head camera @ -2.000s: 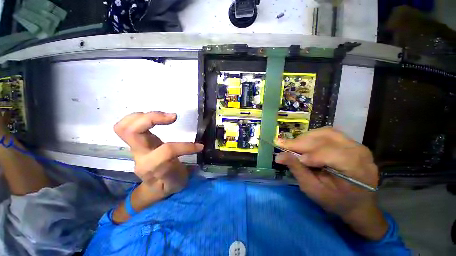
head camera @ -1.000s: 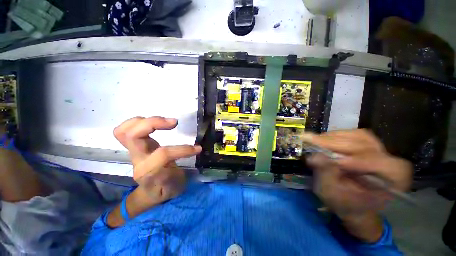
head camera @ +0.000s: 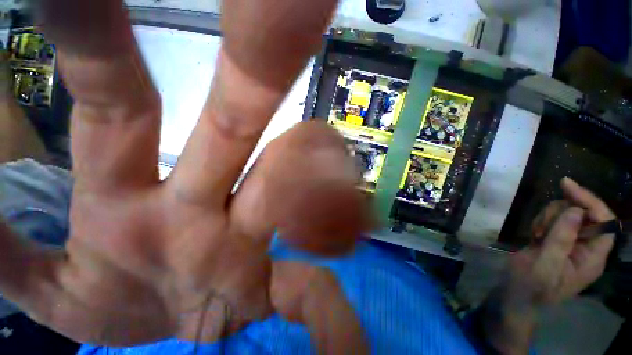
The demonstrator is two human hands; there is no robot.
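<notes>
My left hand (head camera: 159, 229) is very large and close to the camera, palm towards it, fingers spread and blurred, holding nothing. My right hand (head camera: 568, 243) is at the far right, beyond the carrier. Its fingers are closed on a thin dark object (head camera: 601, 229), too blurred to name surely. The black carrier (head camera: 478, 149) holds yellow-edged circuit boards (head camera: 443, 114). A green strip (head camera: 409, 118) lies across them. My left hand covers the carrier's lower left corner and part of the lower left board.
A conveyor rail (head camera: 409, 43) runs behind the carrier, with a white surface (head camera: 183, 69) to the left. Another populated board (head camera: 31, 83) is at far left beside a neighbour's grey sleeve (head camera: 41, 201). A small black holder (head camera: 383, 10) stands on the bench at the top.
My left hand has risen from beside the carrier to just before the camera and spread open. My right hand has moved right, away from the boards. The view has shifted and tilted.
</notes>
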